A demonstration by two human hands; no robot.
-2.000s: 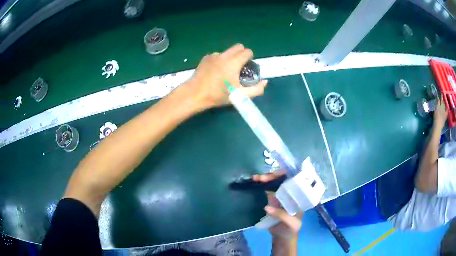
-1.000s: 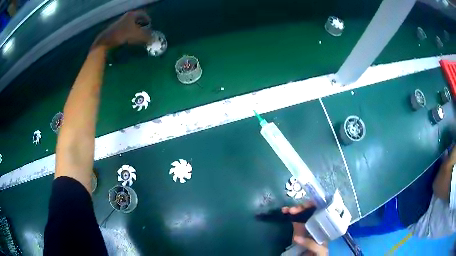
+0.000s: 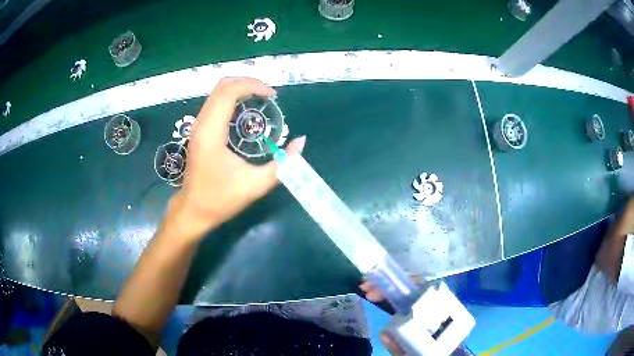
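Observation:
My left hand [image 3: 215,149] holds a spoked see-through fan housing [image 3: 256,126], its open face turned toward me and its copper-coloured centre showing. My right hand [image 3: 381,295], partly hidden and low in the picture, grips the white dispensing gun [image 3: 434,323]. The gun's long translucent barrel [image 3: 330,208] points up and left. Its green nozzle tip [image 3: 270,144] is at the housing's centre area; whether it touches cannot be told. A white fan blade peeks out behind the held housing.
Housings [image 3: 122,134] and a fan blade [image 3: 184,128] lie left on the bench; another blade [image 3: 427,189] lies right of the barrel. More parts lie on the belt beyond the white rail [image 3: 389,66]. A grey post [image 3: 556,35] stands behind. Another worker's arm [image 3: 615,240] is at right.
My left hand has come back from the far belt to the bench and now holds a housing. The gun's nozzle, free a second ago, is now at that housing.

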